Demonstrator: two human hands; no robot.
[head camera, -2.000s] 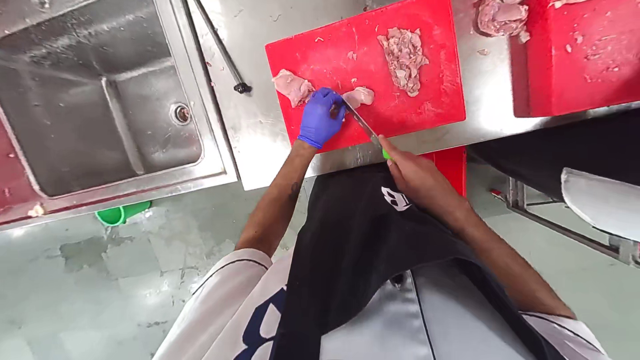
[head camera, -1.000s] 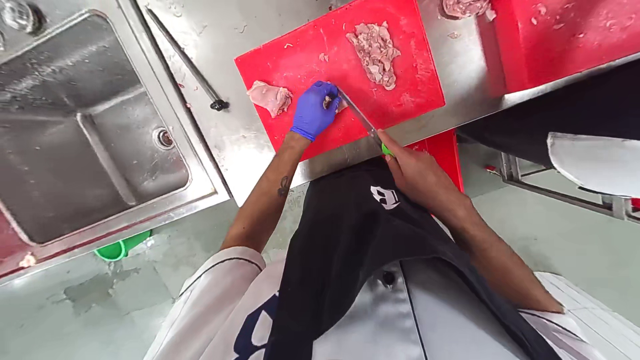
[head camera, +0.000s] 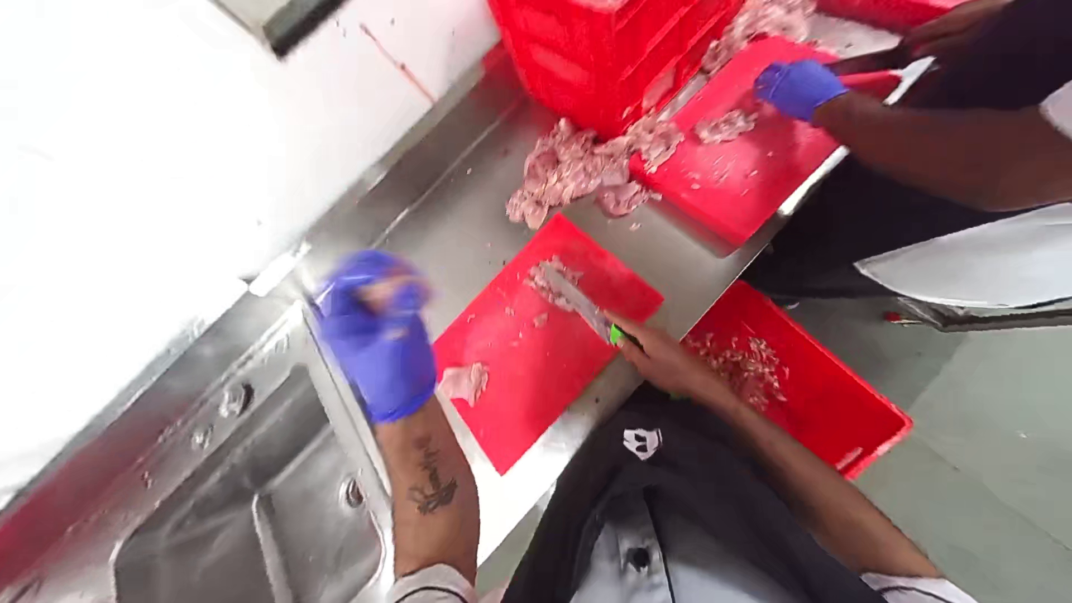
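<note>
My left hand (head camera: 377, 335), in a blue glove, is raised left of the red cutting board (head camera: 536, 368). Its fingers are curled around a small piece of meat (head camera: 389, 291), blurred by motion. My right hand (head camera: 649, 352), without a glove, grips a knife (head camera: 578, 300) by its green and black handle. The blade lies over a patch of chopped meat (head camera: 553, 280) near the far end of the board. A pale piece of raw meat (head camera: 465, 383) rests at the board's left edge.
A steel sink (head camera: 310, 502) is at lower left. Raw meat (head camera: 569, 167) is heaped beside a red crate (head camera: 611, 67). At right, a co-worker's gloved hand (head camera: 800, 88) is over another red board (head camera: 737, 176). A red bin (head camera: 812, 385) with scraps sits below the counter edge.
My left hand has left the board and lifted to the left with a piece of meat. The knife has moved over to the chopped meat. The view has turned strongly.
</note>
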